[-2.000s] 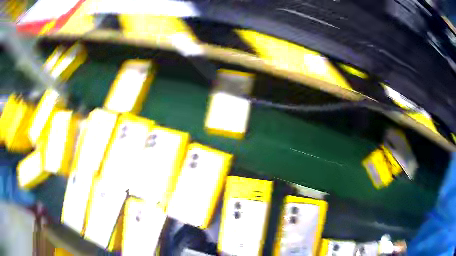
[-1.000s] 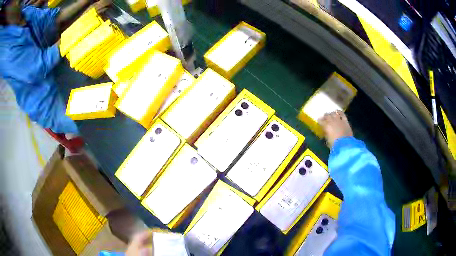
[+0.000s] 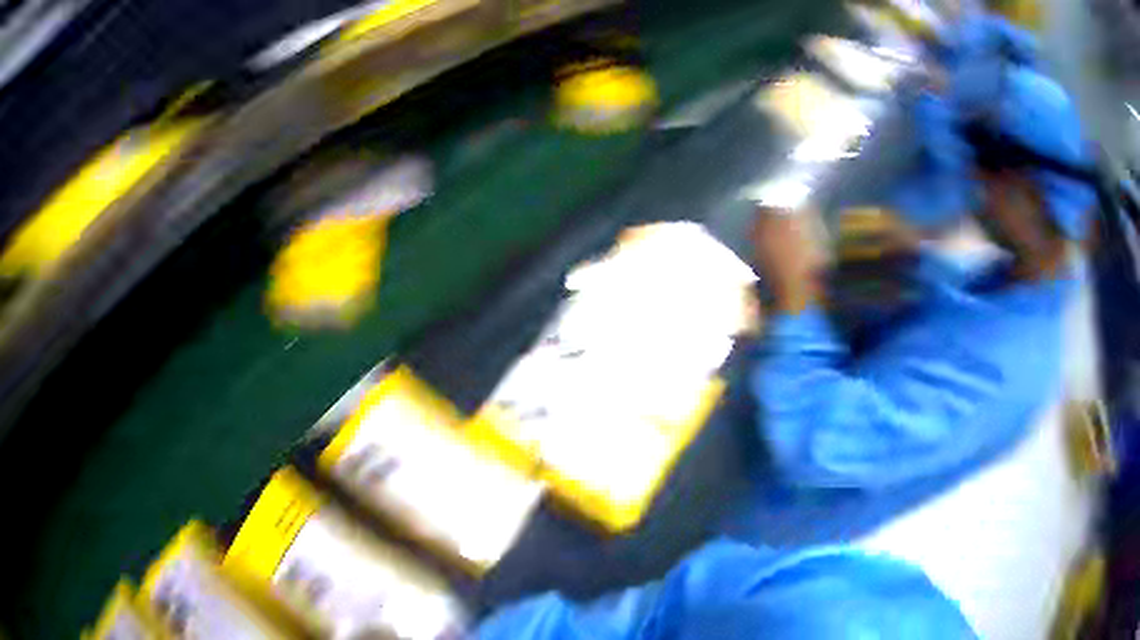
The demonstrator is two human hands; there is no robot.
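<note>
The view is strongly blurred. Yellow boxes with whitish phones [image 3: 431, 481] stand in a row from the lower left to the centre. A larger bright white group with yellow edges [image 3: 625, 363] lies beyond them; its single pieces cannot be told apart. A blue sleeve [image 3: 738, 600], seemingly of my right arm, crosses the bottom edge. No hand of mine shows at its end. My left hand is also not in view.
Another person in a blue smock and cap [image 3: 913, 363] is at the right, one hand raised near pale, bright items [image 3: 819, 113]. Yellow boxes [image 3: 328, 269] lie on the green belt [image 3: 463, 213]. A shelf edge with yellow-black tape [image 3: 106, 188] curves across the upper left.
The camera has swung to the right, bringing the neighbouring person into view. My hands, seen one second ago at a belt box and at a white item, have left the picture.
</note>
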